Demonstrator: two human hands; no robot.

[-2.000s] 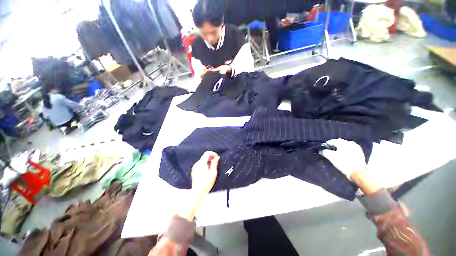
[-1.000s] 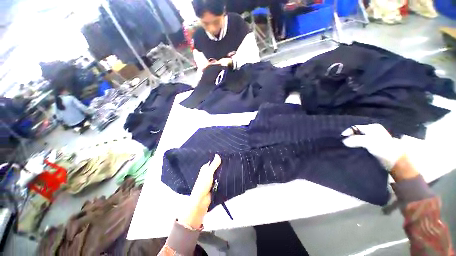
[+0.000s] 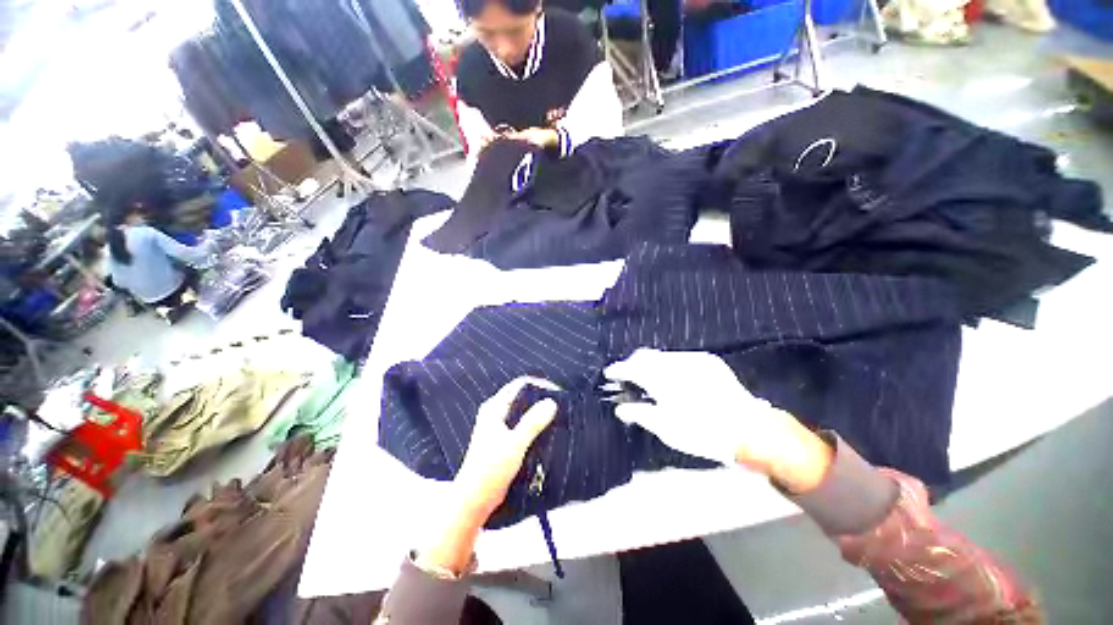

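Note:
Dark pinstriped trousers [image 3: 781, 305] lie spread on the white-topped table [image 3: 403, 525] in front of me. My bare left hand [image 3: 500, 446] pinches a dark folded edge of them between thumb and fingers at the near left part. A small pale metallic zipper piece [image 3: 538, 479] shows just beside it, and a narrow dark strap [image 3: 551, 543] hangs over the white top. My white-gloved right hand [image 3: 684, 397] is over the middle of the trousers. A small dark tool, perhaps snips [image 3: 625, 392], is held in its fingers, tips pointing towards my left hand.
A person [image 3: 537, 86] opposite handles a dark garment [image 3: 586, 202]. A large black garment pile [image 3: 891, 195] lies at far right, and a second dark pile [image 3: 360, 269] beyond the left edge. Brown garments [image 3: 208, 537] and a red stool [image 3: 104, 442] are at left.
My right hand has moved left from the right part of the trousers to near my left hand. My left hand now pinches a folded edge. The stripes lie flatter at right.

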